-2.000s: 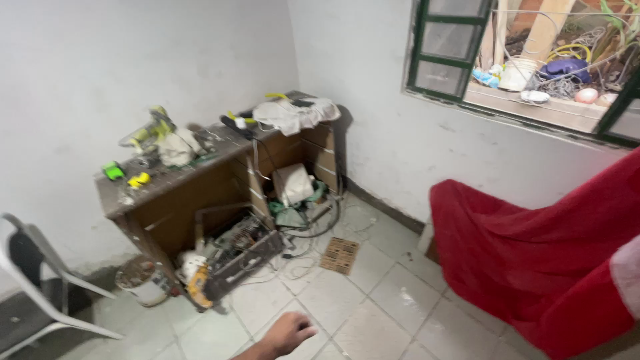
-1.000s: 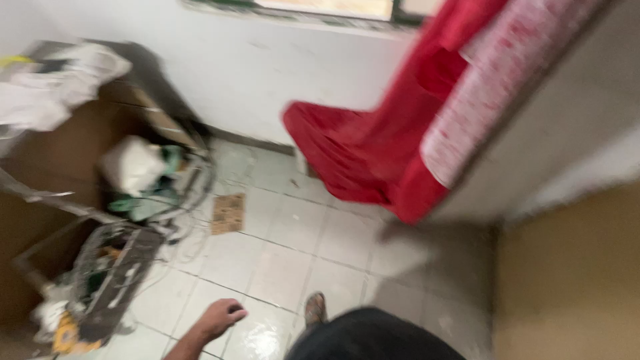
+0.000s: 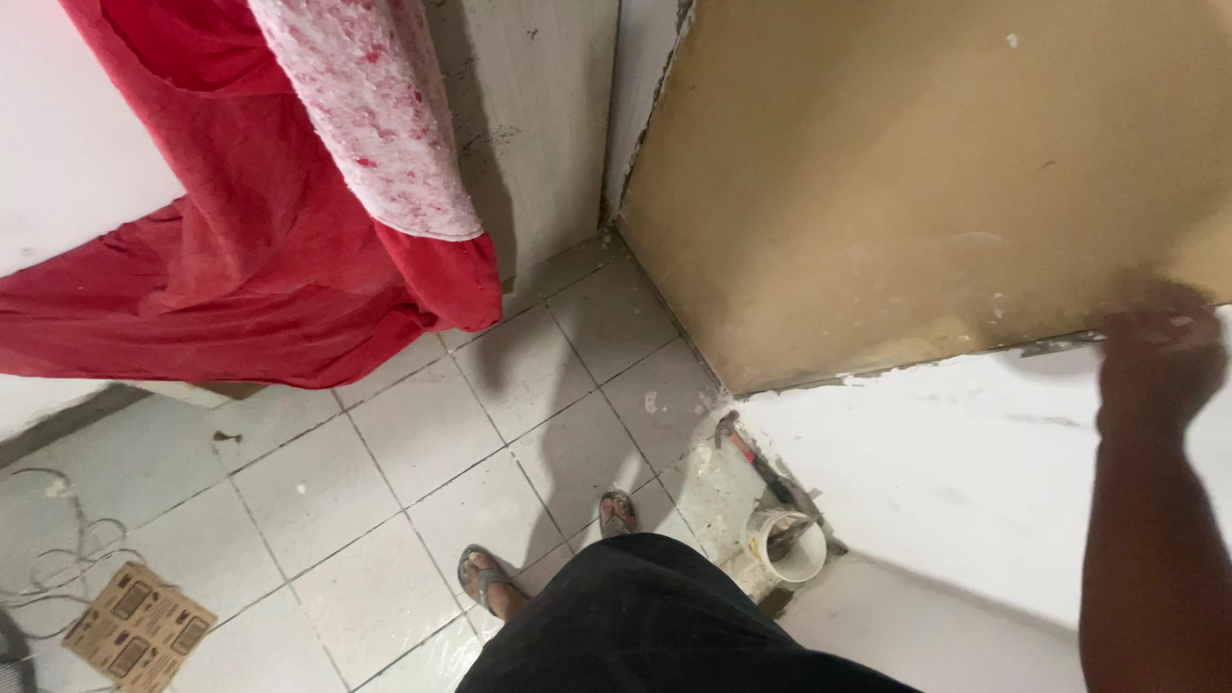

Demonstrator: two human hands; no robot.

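Note:
My right hand (image 3: 1160,351) is raised at the right of the view, over the lower edge of a tan panel (image 3: 914,192) where it meets a white wall (image 3: 924,452). The hand is blurred, so neither its fingers nor any contact with the panel can be made out. My left hand is out of view. Below, by the foot of the white wall, a hammer with a red and black handle (image 3: 756,462) lies on the floor. Beside it stands a white plastic bucket (image 3: 791,546) with something dark inside.
Red cloth (image 3: 260,241) and a white, red-flecked cloth (image 3: 371,115) hang at the upper left. A piece of printed cardboard (image 3: 140,626) and loose cable (image 3: 82,558) lie on the tiled floor (image 3: 433,481) at the lower left. My sandalled feet are below me.
The view has swung far to the right, from the cluttered desk to the tan panel. A hand seen low over the floor earlier is out of view; my right hand now shows raised at the right.

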